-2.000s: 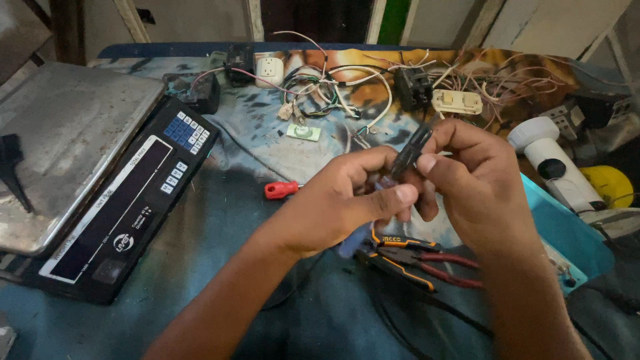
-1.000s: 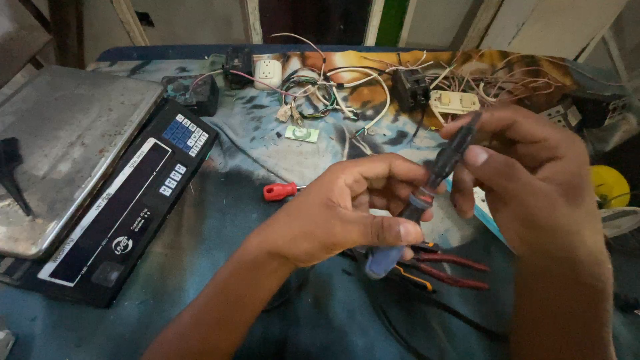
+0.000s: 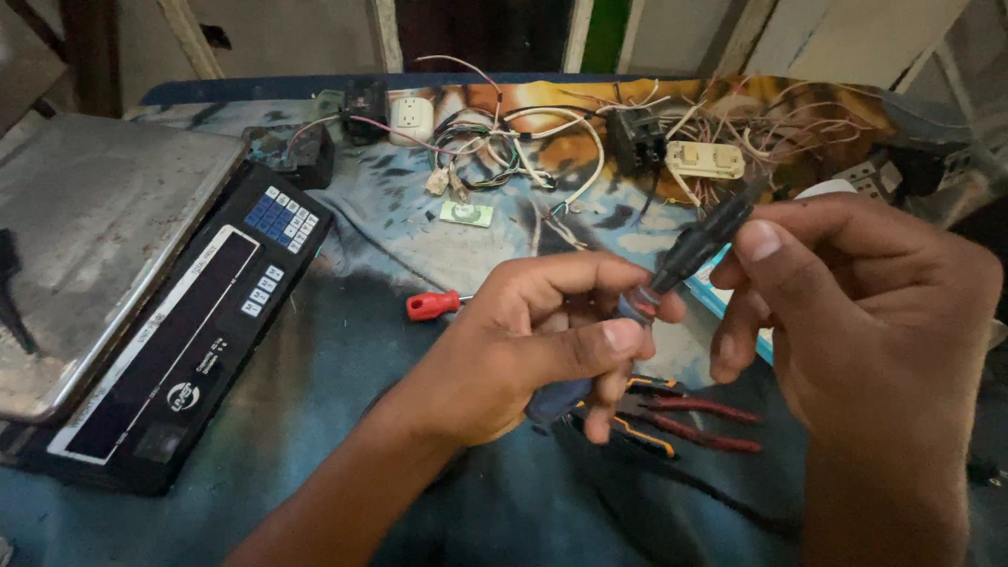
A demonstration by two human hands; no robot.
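My left hand is wrapped around a tool's blue handle, which looks like a screwdriver's. A black tapered part, perhaps a connector or sleeve, lies in line with the handle and points up to the right. My right hand pinches this black part between thumb and index finger. Whether it is fixed to the tool cannot be seen. Below the hands lie pliers with red handles and a tool with black and orange handles. A red-handled screwdriver rests left of my left hand.
A scale with a metal platter and a keypad fills the left. Along the back lie a white outlet, bundled wires, a black electrical part and a cream switch plate. Black cable crosses the cloth near me.
Two seconds ago both hands were closer together around the black part. My right hand has since moved to the right, and more of the black part and the blue handle shows.
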